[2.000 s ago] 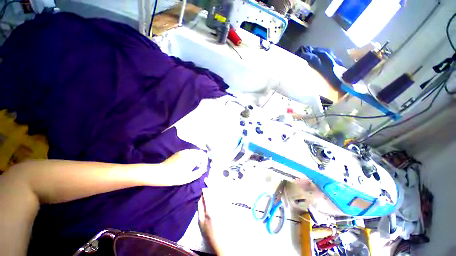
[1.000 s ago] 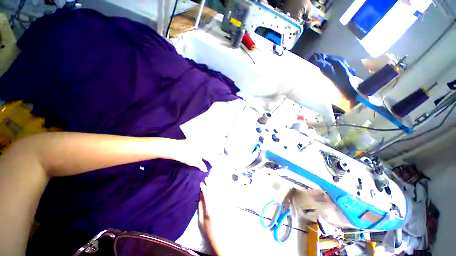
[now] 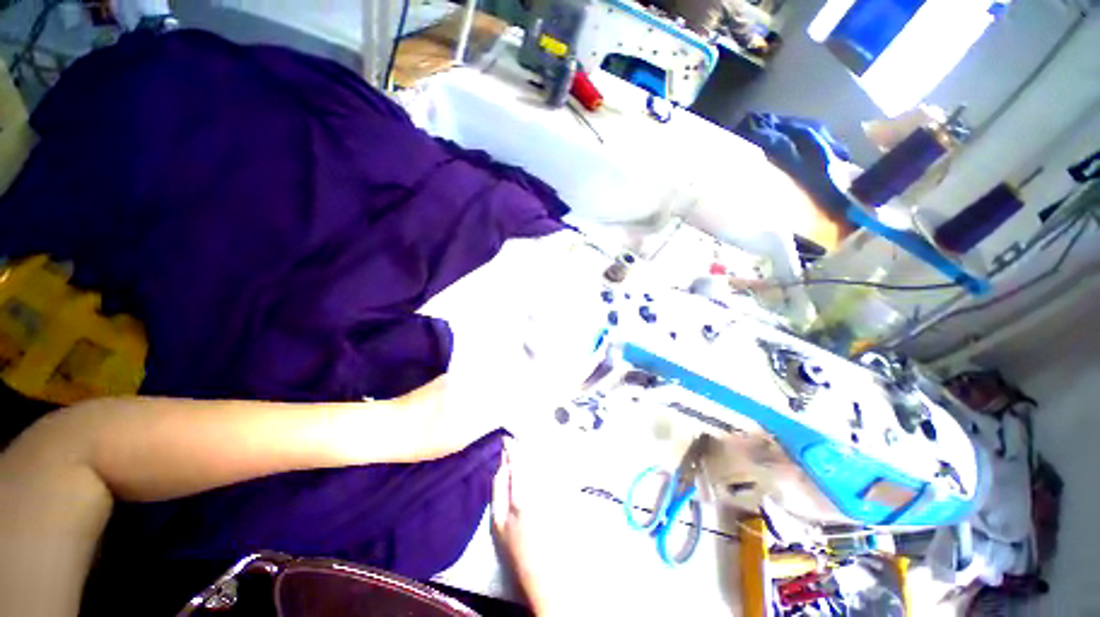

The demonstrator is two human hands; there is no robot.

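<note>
A large heap of dark purple fabric (image 3: 265, 229) covers the left of the table, its edge reaching the needle area of the white and blue sewing machine (image 3: 772, 398). My left hand (image 3: 464, 407) lies on the fabric just left of the needle area; glare washes out its fingers, so its grip cannot be told. My right hand (image 3: 512, 512) is a narrow shape at the fabric's lower right edge, fingertips pointing up beside it; its grip is unclear. The presser foot is lost in glare.
Blue-handled scissors (image 3: 666, 516) lie below the machine head, beside a yellow-edged tray (image 3: 755, 566) of small items. A yellow bundle (image 3: 72, 344) is at the left. Purple thread cones (image 3: 899, 166) stand upper right. Another machine (image 3: 639, 54) is at the top. Glasses (image 3: 350, 591) cross the bottom edge.
Since a second ago, my left hand and forearm are lower in the picture and the fabric under them has shifted. More of the yellow bundle shows. The view has moved slightly; my right hand stays by the edge.
</note>
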